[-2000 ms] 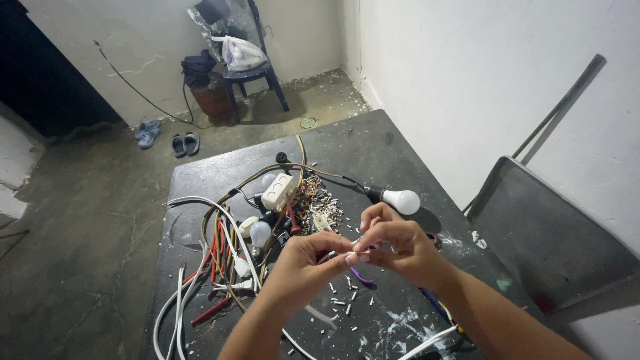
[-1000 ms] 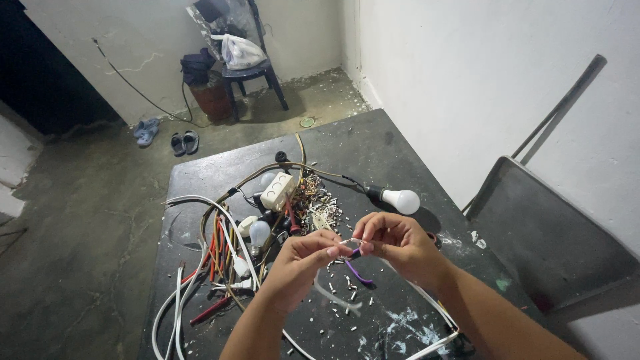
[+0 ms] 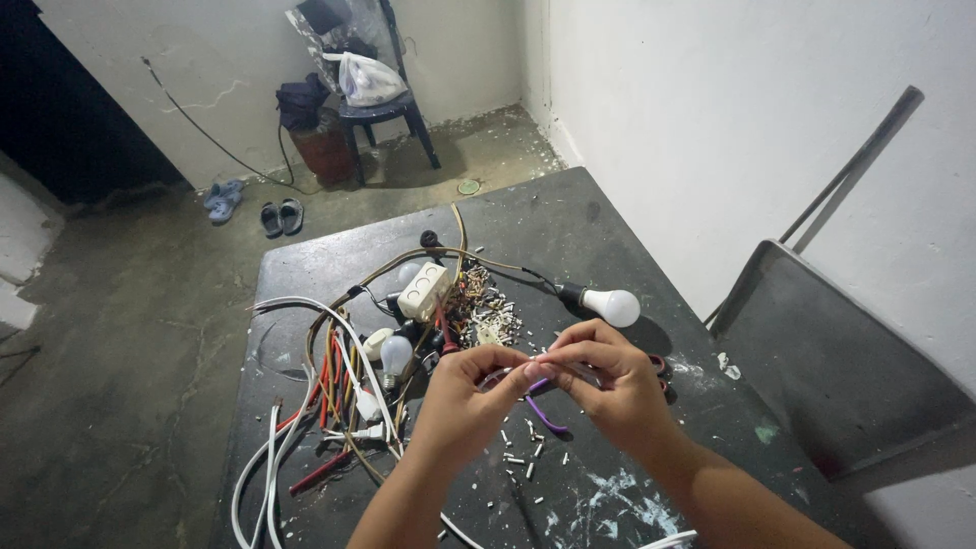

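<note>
My left hand and my right hand meet fingertip to fingertip above the dark table. Between them they pinch a small pale piece, probably a wire end, mostly covered by the fingers. Just below lies a purple-handled tool, its other end hidden by the hands. Short cut white pieces are scattered beneath. Beyond my left hand sit a cream multi-socket outlet, a light bulb and a red-handled screwdriver. A white LED bulb in a black socket rests beyond my right hand.
Looped white cables, red wires and a white plug cover the table's left side. A heap of cut bits lies mid-table. A folded dark panel leans at the right wall. Behind stands a chair holding a plastic bag.
Both hands stay together at the same spot over the table, with small shifts of the fingers. The clear, pale strip seen hanging below them earlier no longer shows there.
</note>
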